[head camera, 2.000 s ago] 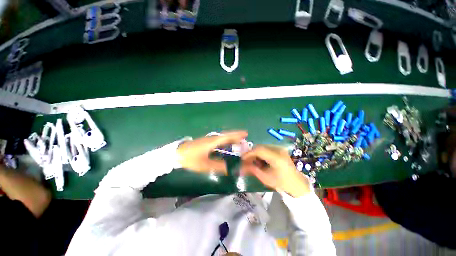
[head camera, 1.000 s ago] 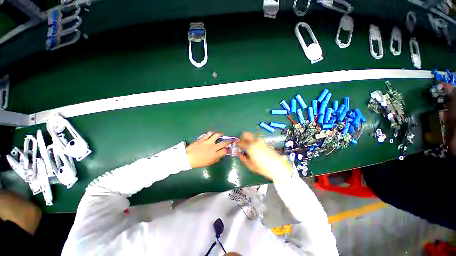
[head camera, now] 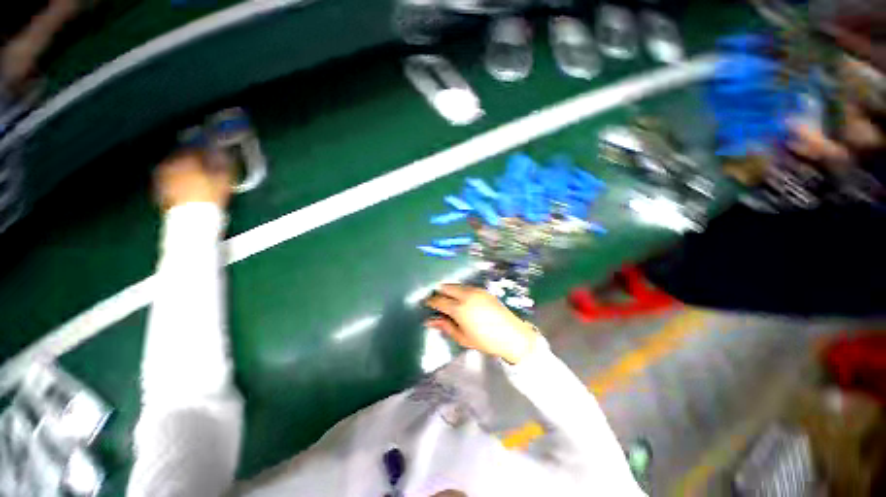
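My left hand [head camera: 194, 182] is stretched far out over the green belt, beyond the white strip. It is blurred. A blurred blue and grey shape shows just beyond its fingers; I cannot tell whether the fingers grip it. A white looped housing with a blue band [head camera: 252, 163] lies right beside the hand. My right hand [head camera: 478, 322] is over the near part of the bench with its fingers slightly apart and nothing seen in it. It is just in front of the heap of blue cells [head camera: 525, 189] with wires and small boards [head camera: 515, 243].
White housings [head camera: 60, 422] lie jumbled at the lower left. More housings [head camera: 449, 97] lie beyond the white strip [head camera: 389, 189]. A second parts heap [head camera: 661, 160] and another blue heap [head camera: 748, 92] are at the right, near a person's dark sleeve [head camera: 767, 257]. A red stool [head camera: 631, 296] is below.
My hands were together over the bench; they are now apart, the left reaching out over the belt. The piece between them is gone from there. The view has turned to the right.
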